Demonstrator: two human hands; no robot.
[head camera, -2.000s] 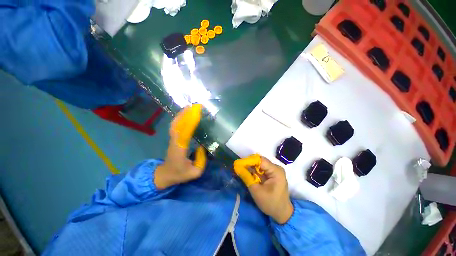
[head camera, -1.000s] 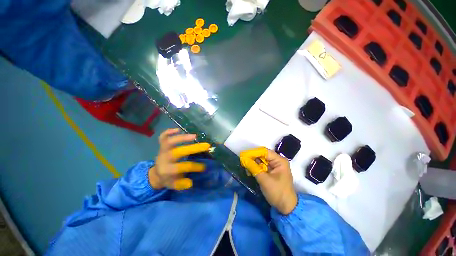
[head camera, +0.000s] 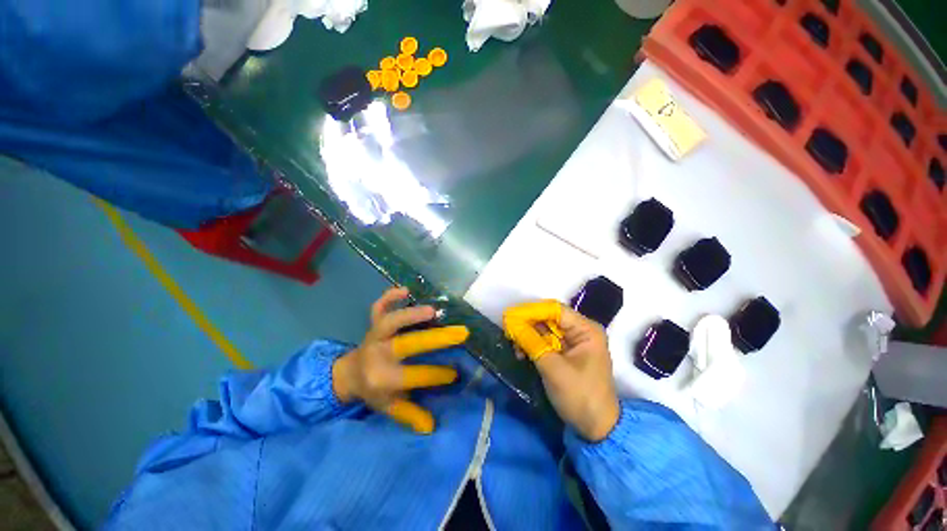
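Note:
My left hand (head camera: 400, 363) is open and holds nothing. Yellow-orange finger cots cover three of its digits. My right hand (head camera: 569, 363) is at the bench edge beside the white sheet's left corner, thumb and index finger in cots and bent together. A small rolled finger cot (head camera: 553, 335) seems to be pinched between them, partly hidden. Several black glossy octagonal parts lie on the white work sheet (head camera: 582, 197), among them one (head camera: 598, 300) just right of my right hand. Loose finger cots (head camera: 407, 68) lie in a pile on the green bench.
A red-orange foam tray (head camera: 763, 57) with black parts stands at the upper right. A cream label block (head camera: 670, 119), a thin stick (head camera: 567, 239) and a white wipe (head camera: 712, 358) lie on the sheet. A black object (head camera: 346, 93) sits by the pile. A blue-sleeved person is at upper left.
My left hand has come down from the bench edge, its fingers have spread, and it has shifted right towards my right hand. My right hand has moved slightly right, its fingertips still together.

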